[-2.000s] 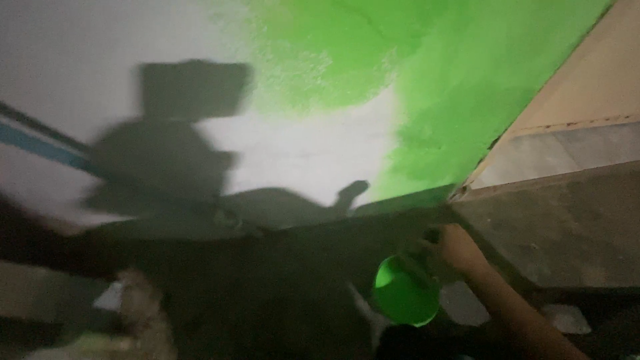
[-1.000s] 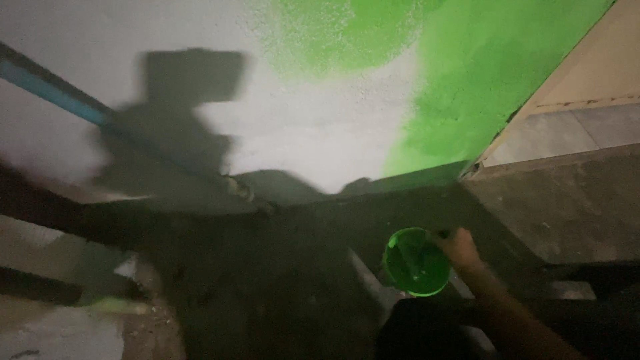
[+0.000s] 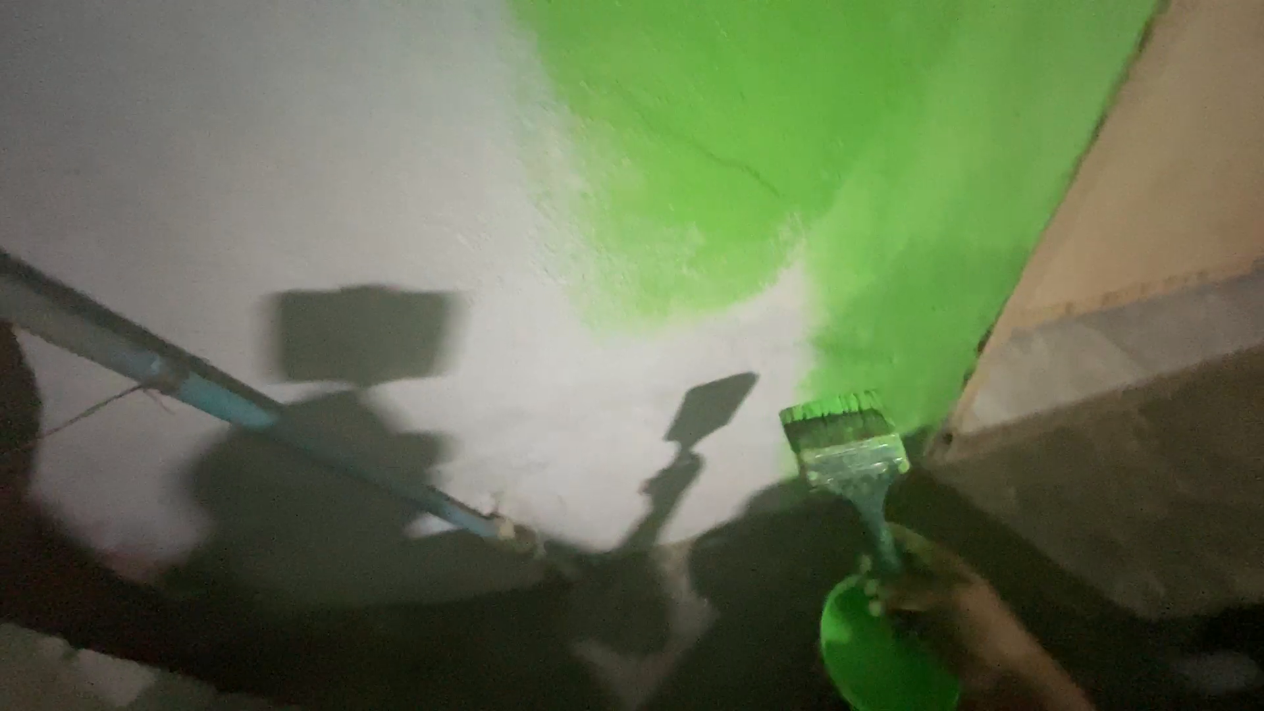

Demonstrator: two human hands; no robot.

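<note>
My right hand (image 3: 938, 592) grips the handle of a wide paintbrush (image 3: 854, 444), bristles up and wet with green paint. Just below the hand is a round green container (image 3: 879, 642), its inside coated green; what supports it is hidden. Ahead stands a wall, bright green (image 3: 790, 148) toward the right and whitish (image 3: 395, 178) toward the left, with an uneven edge between the two. The brush appears in front of the wall's lower green part; whether it touches cannot be told. My left hand is not in view.
A blue-grey pipe (image 3: 227, 400) slants down along the wall from the left edge to the wall's foot. At right, past the wall's edge, are a beige surface (image 3: 1175, 168) and a pale strip (image 3: 1116, 336) above a dark floor. Shadows fall across the wall and ground.
The brush, low at the container a second ago, is now raised above it with its bristles up. The view has shifted.
</note>
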